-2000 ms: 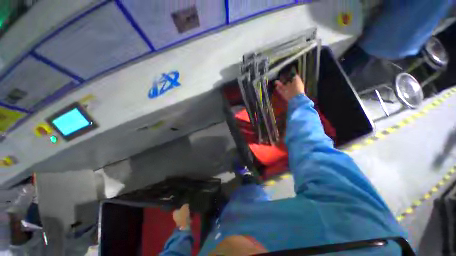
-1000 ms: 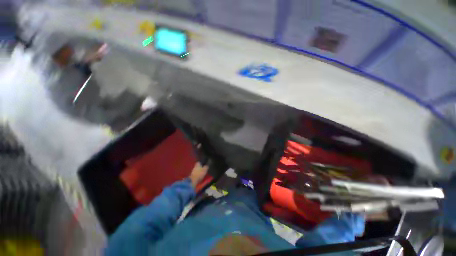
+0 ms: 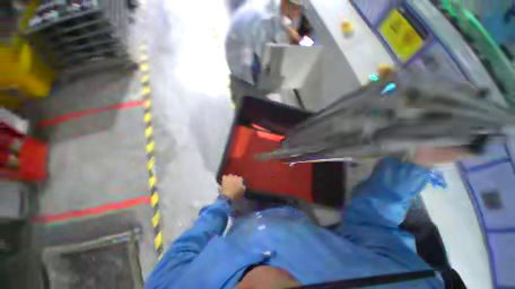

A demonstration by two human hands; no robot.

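Note:
My right hand (image 3: pixel 443 154), blurred, grips a bundle of grey metal carrier frames (image 3: pixel 389 121) and holds it raised at the right. The bundle's far end hangs over a black tote with a red bottom (image 3: pixel 274 169). My left hand (image 3: pixel 232 186) is at the tote's near left rim with its fingers curled over the edge. Motion blur hides how many frames are in the bundle.
A person (image 3: pixel 254 42) is beyond the tote, beside a grey box (image 3: pixel 302 68). The white machine (image 3: pixel 452 203) runs along the right. Yellow-black tape (image 3: pixel 150 147) marks the floor at left. A rack (image 3: pixel 79 34) and a red bin (image 3: pixel 28 160) stand further left.
The view has turned left. My right hand has lifted the frame bundle out of the right tote and carried it over to the other tote. My left hand remains at that tote's rim.

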